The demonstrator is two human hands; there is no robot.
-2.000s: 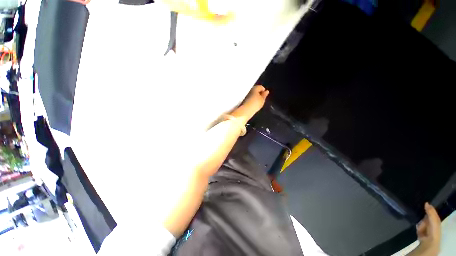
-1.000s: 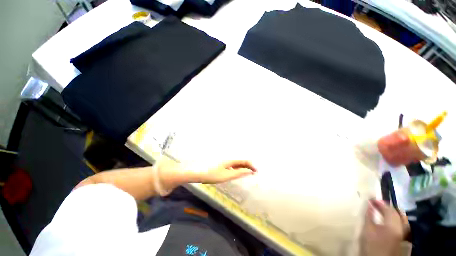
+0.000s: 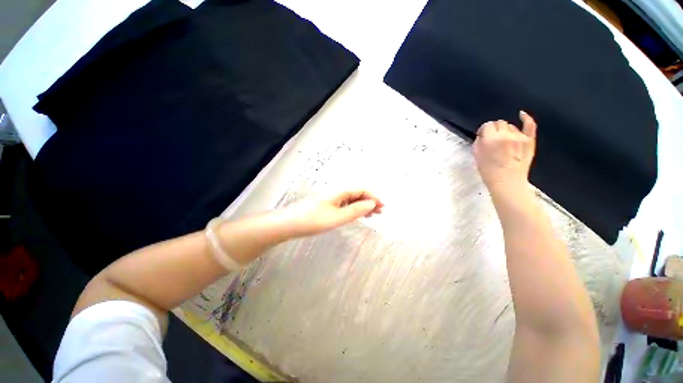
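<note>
A black curved-edge panel (image 3: 569, 82) lies flat on the white table at the far right, its straight edge facing me. My right hand (image 3: 508, 146) is at that straight edge with its fingers curled down and one finger raised. The fingertips are partly hidden, so I cannot tell whether they pinch the panel. My left hand (image 3: 341, 212) is over the bare middle of the table, empty, with fingers loosely bent. Stacked black panels (image 3: 180, 112) lie at the left and reach past the near table edge.
A red-pink pot (image 3: 650, 307) stands at the right, cut off by the frame. Narrow black strips (image 3: 657, 253) and a greenish clear item (image 3: 659, 366) lie near it. The table's yellowed near edge (image 3: 232, 350) runs below my left forearm.
My right hand has moved from the lower right, beside the pot, up to the curved-edge panel's straight edge. My left hand stays over the table. The view has shifted nearer to the panels.
</note>
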